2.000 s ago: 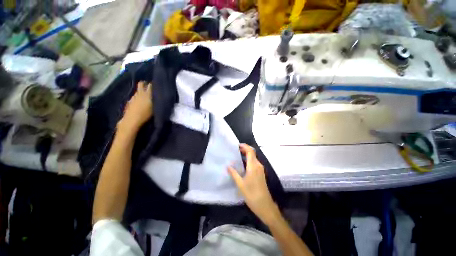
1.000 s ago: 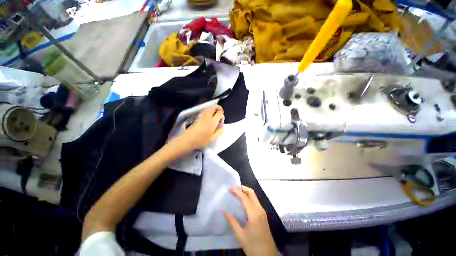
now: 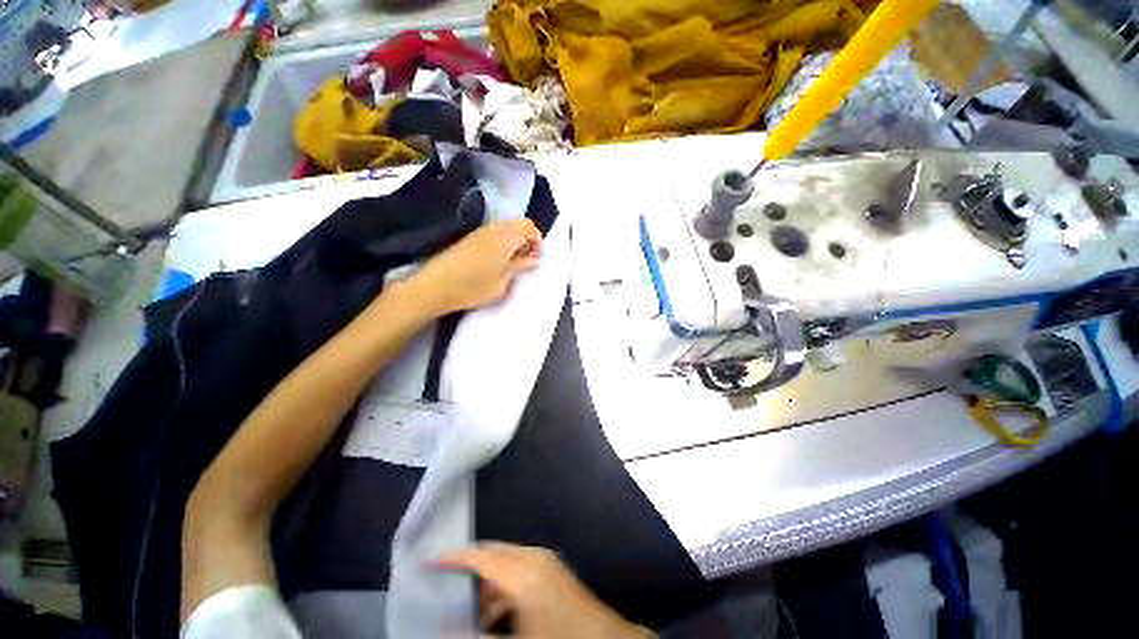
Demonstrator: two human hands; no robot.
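Observation:
A garment panel (image 3: 556,431), black on one side and white on the other, lies on the white machine table left of the sewing machine head. My left hand (image 3: 485,266) pinches the upper part of the folded white edge. My right hand (image 3: 531,589), blurred and low in the picture, is at the lower end of the same white strip; its fingers are partly spread and its grip is unclear. A pale stitched piece (image 3: 397,431) lies on the panel beside my left forearm.
The sewing machine (image 3: 849,250) stands at right, with green and yellow-handled scissors (image 3: 1009,418) near it. A yellow stick (image 3: 849,78) rises over the head. Behind are a white bin (image 3: 256,131) of scraps and mustard fabric (image 3: 650,69). The table's marked front edge (image 3: 862,499) curves at lower right.
The white side is now folded into a long strip, exposing more black cloth. My left hand has moved up to its edge; my right hand has moved lower and left. The view has shifted.

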